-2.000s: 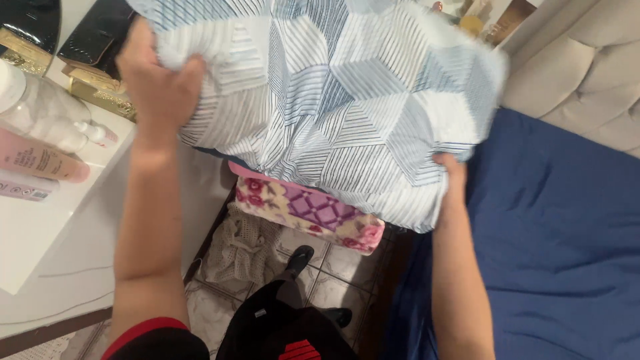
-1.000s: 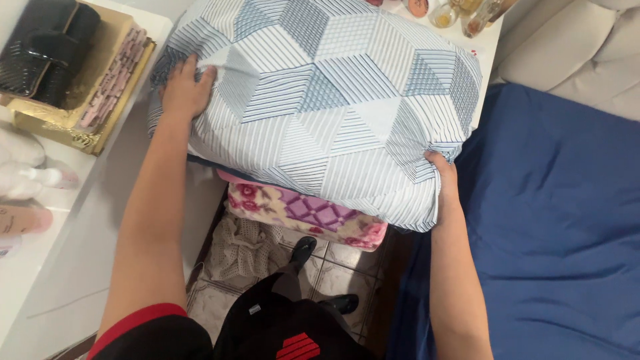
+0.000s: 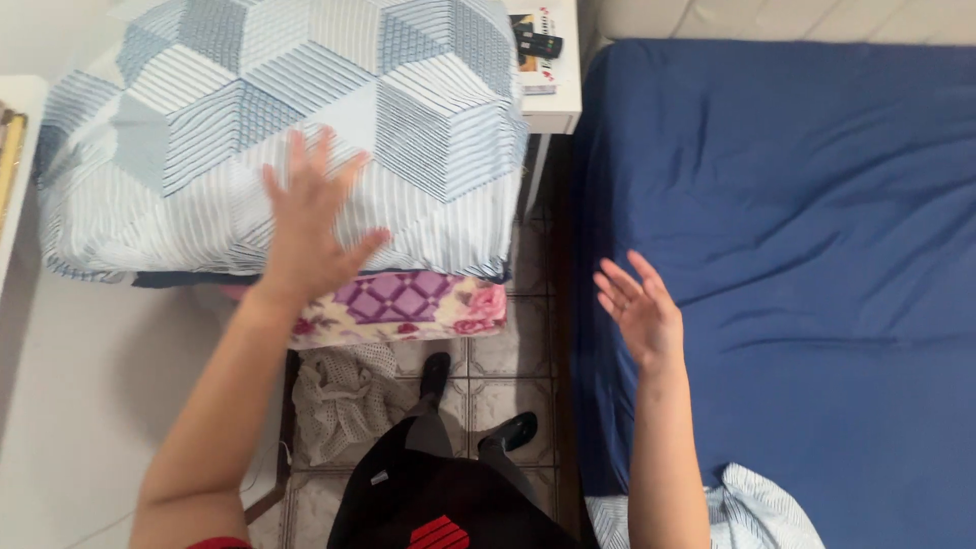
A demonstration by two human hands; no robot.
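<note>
A pillow or folded bedding in a blue, grey and white geometric print (image 3: 305, 99) lies on top of a folded floral blanket (image 3: 404, 305). Over its front part is my left hand (image 3: 313, 221), fingers spread and slightly blurred; whether it touches the cloth I cannot tell. My right hand (image 3: 640, 305) is raised near the left edge of the bed with a navy blue sheet (image 3: 793, 229), palm turned inward, fingers apart, holding nothing. What supports the blanket is hidden.
A white nightstand (image 3: 560, 99) with a black remote control (image 3: 538, 44) stands behind, beside the bed. A cream knitted cloth (image 3: 343, 396) lies on the tiled floor. Striped fabric (image 3: 762, 507) rests at the bed's near part. An upholstered headboard (image 3: 762, 19) is behind.
Both hands have let go of the patterned bedding. My right hand has moved off to the right, over by the bed; my left is over the front of the print. The view has shifted.
</note>
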